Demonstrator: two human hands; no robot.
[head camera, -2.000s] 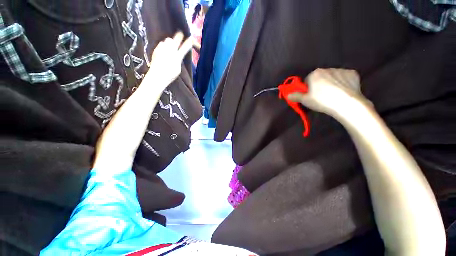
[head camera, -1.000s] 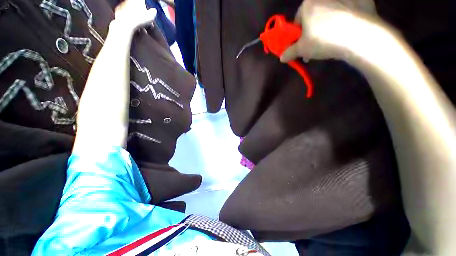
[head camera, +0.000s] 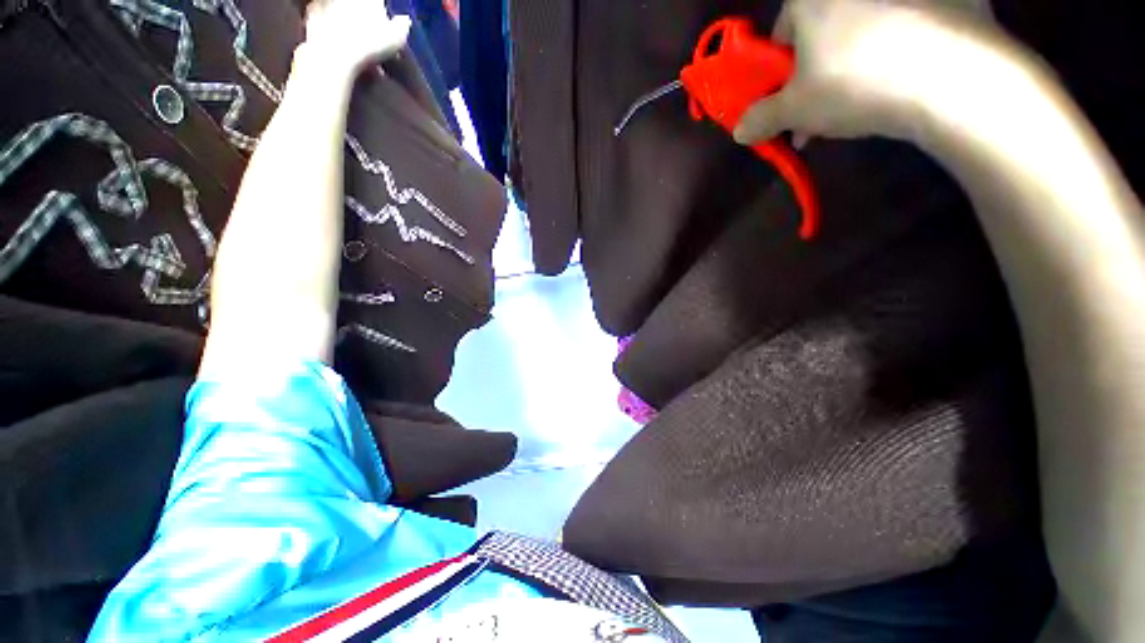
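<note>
Dark brown jackets hang on both sides. The left one (head camera: 414, 270) has checked ribbon trim (head camera: 94, 232) and round buttons (head camera: 167, 104). My left hand (head camera: 354, 35) is at the top edge over this jacket, partly cut off; whether its fingers grip cloth is hidden. My right hand (head camera: 860, 69) holds a red-handled tool (head camera: 741, 78), perhaps thread scissors, in front of the right brown jacket (head camera: 753, 465). Its thin, bent grey tip points left and its red tail hangs down. The tip shows against the brown cloth; I cannot tell if it touches.
A narrow gap between the jackets shows pale floor (head camera: 534, 364). Dark blue cloth (head camera: 483, 88) hangs at the top of the gap. A bit of magenta cloth (head camera: 634, 402) shows beside the right jacket's lower edge.
Both hands have moved up in the view since the first frame, and the left hand's spread fingers no longer show. Since the second frame, hands and jackets have shifted only slightly right.
</note>
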